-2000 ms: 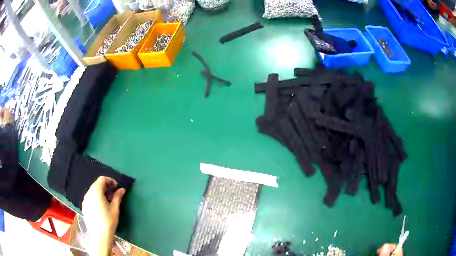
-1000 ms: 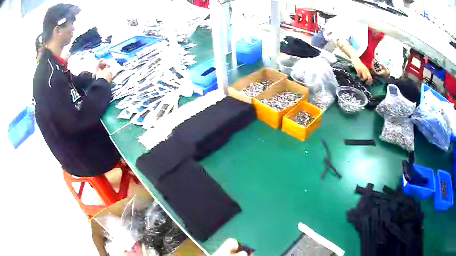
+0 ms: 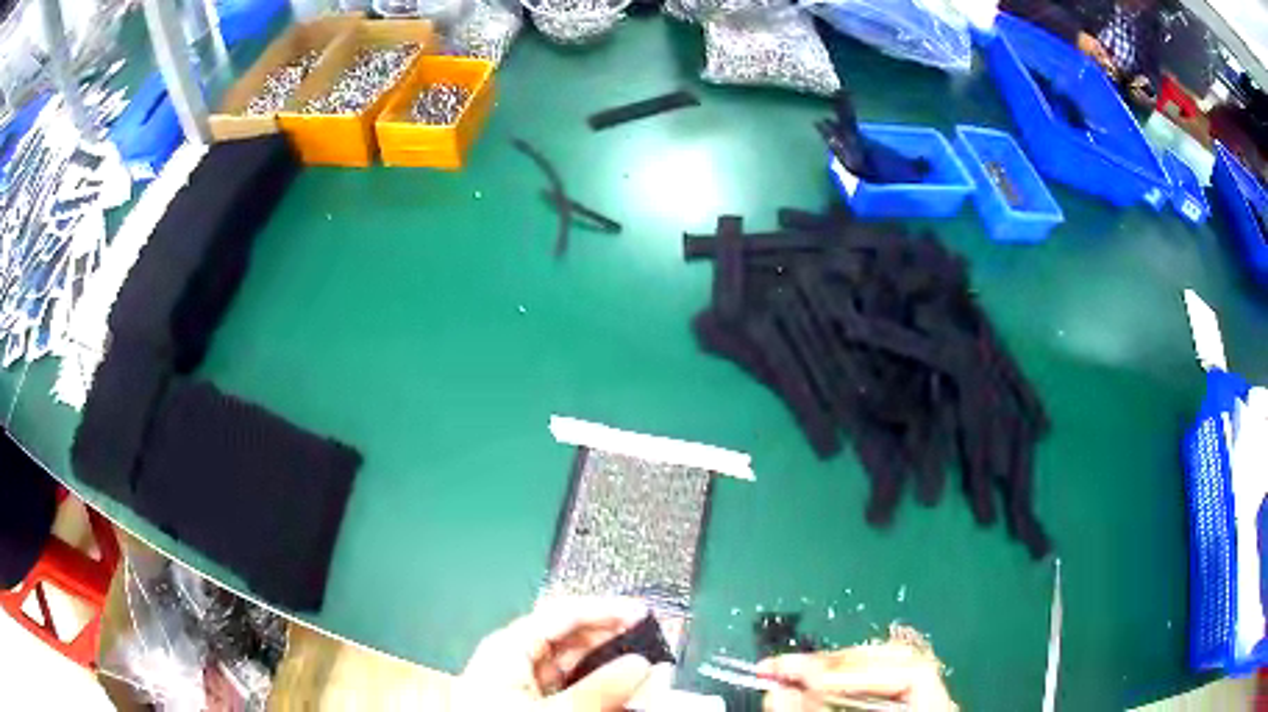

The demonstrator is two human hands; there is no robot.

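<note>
My left hand (image 3: pixel 563 661) is at the bottom centre, over the lower part of a textured silver-grey sheet (image 3: pixel 629 529), and holds a short folded black strap (image 3: pixel 622 648) between its fingers. My right hand (image 3: pixel 869 677) is just to the right and holds slim silver tweezers (image 3: pixel 751 676), with the tips pointing left towards the strap. A gap shows between tips and strap. White tape (image 3: pixel 651 447) crosses the sheet's top end. Small black bits (image 3: pixel 783 633) lie above my right hand. Tiny silver fittings (image 3: pixel 907 637) lie beside them, partly hidden by that hand.
A loose strap pile (image 3: pixel 876 348) lies right of centre. Stacked straps (image 3: pixel 250 487) line the left edge. Orange-yellow bins (image 3: pixel 435 114) stand upper left, blue trays (image 3: pixel 904 173) upper right. A blue perforated basket (image 3: pixel 1213 529) is at the right edge. A thin white strip (image 3: pixel 1054 640) lies lower right.
The view has swung back from the left side to the bench front. My left hand has moved from the stacked straps to the sheet with a strap. My right hand has come left beside it.
</note>
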